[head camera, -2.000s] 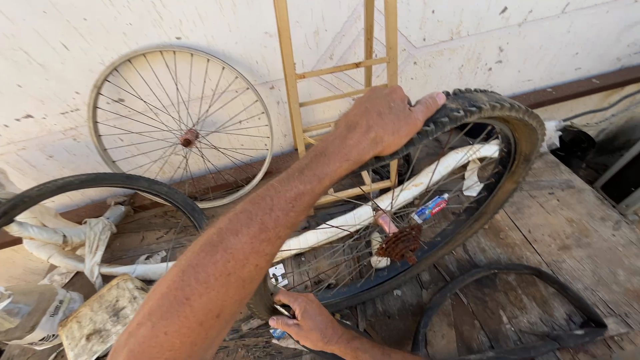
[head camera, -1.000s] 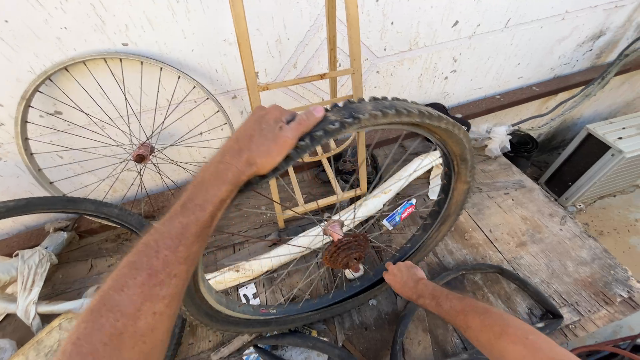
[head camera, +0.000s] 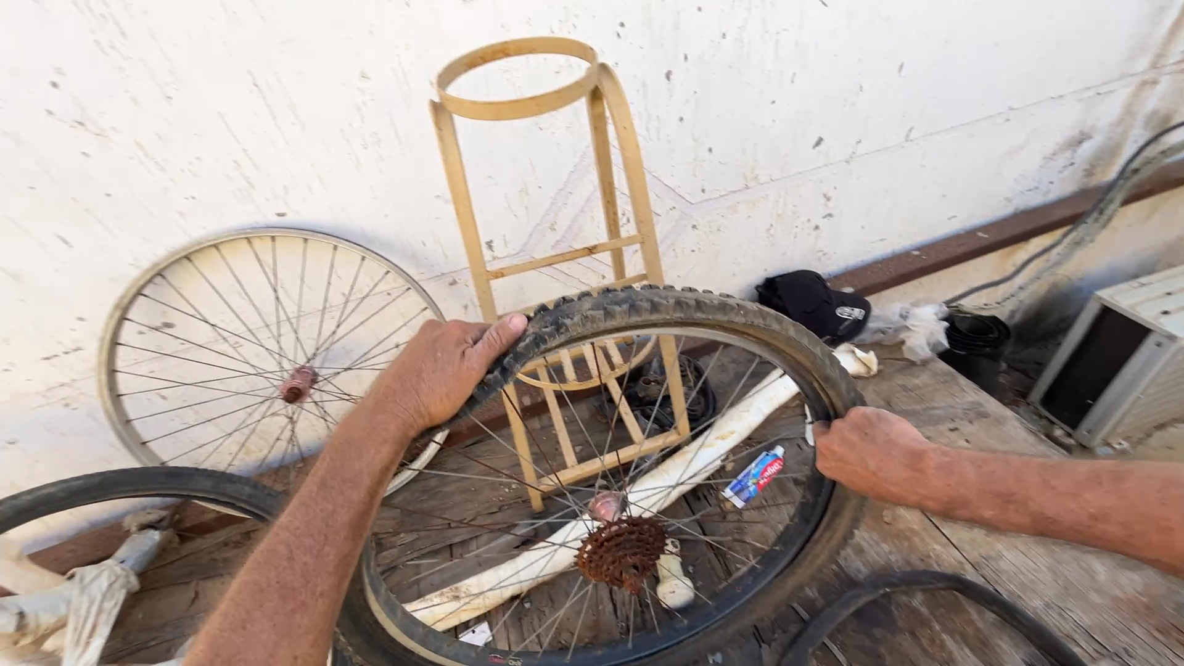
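Observation:
A bicycle wheel with a knobby black tire (head camera: 684, 310) stands tilted before me, a rusty sprocket cassette (head camera: 622, 553) at its hub. My left hand (head camera: 453, 365) grips the tire at its upper left, thumb on the tread. Closed around the tire and rim at the right side is my right hand (head camera: 865, 453). Along the upper left, part of the tire bulges off the rim. The fingers of both hands are partly hidden.
A bare wheel rim (head camera: 116, 370) and a wooden stool frame (head camera: 518, 106) lean on the wall. Around the held wheel are a white pipe (head camera: 731, 430), a toothpaste box (head camera: 754, 476), a black cap (head camera: 814, 305), an inner tube (head camera: 888, 587) and another tire (head camera: 139, 481).
My right hand has moved up from the wheel's lower edge to its right side. My left hand stays on the upper left of the tire. The view has shifted, showing more wall.

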